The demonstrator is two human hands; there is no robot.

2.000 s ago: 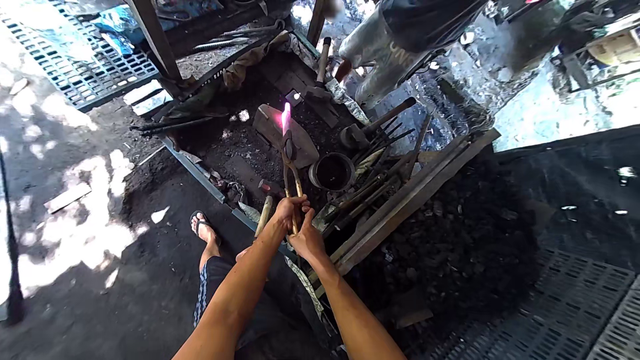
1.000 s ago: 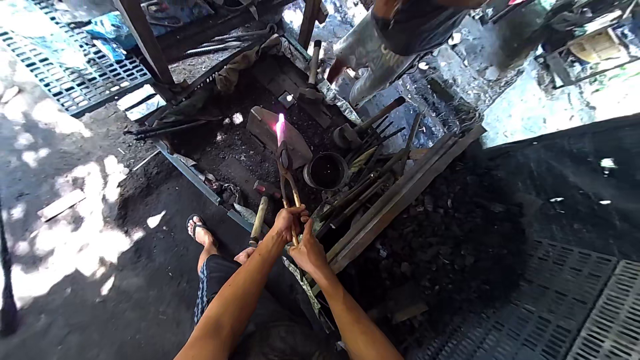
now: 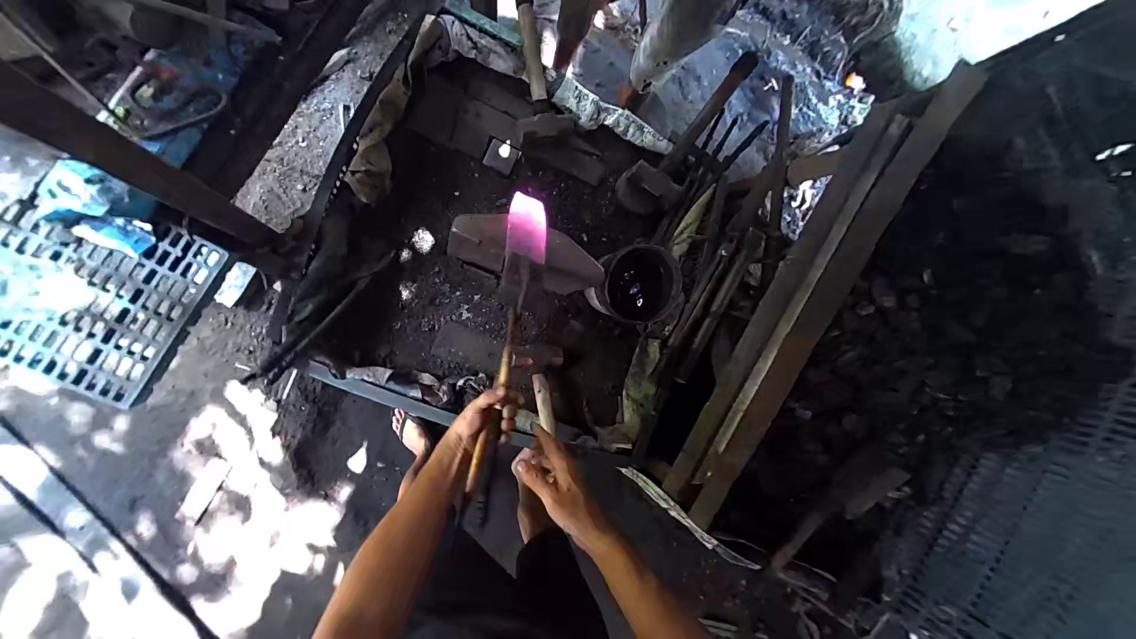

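Note:
My left hand [image 3: 484, 417] grips the handles of long tongs [image 3: 504, 368]. At their far end is a flat metal blank [image 3: 527, 232], its outer part glowing pink-white, held over an anvil [image 3: 568, 262]. My right hand [image 3: 555, 484] is off the tongs, fingers apart, just below the wooden handle of a hammer [image 3: 543, 399]. The hammer's head lies near the anvil. To the right of the anvil stands a round pot of dark liquid [image 3: 639, 284].
Two more hammers, one wood-handled [image 3: 546, 124] and one dark [image 3: 648, 186], lie beyond. Bars and sticks [image 3: 710, 293] lean beside long wooden planks [image 3: 825, 293] on the right. Another person's legs [image 3: 674, 44] are at the top. A plastic grate [image 3: 98, 302] lies left.
My right hand has let go of the tongs and moved toward the near hammer's handle. My left hand still holds the tongs. The view has shifted.

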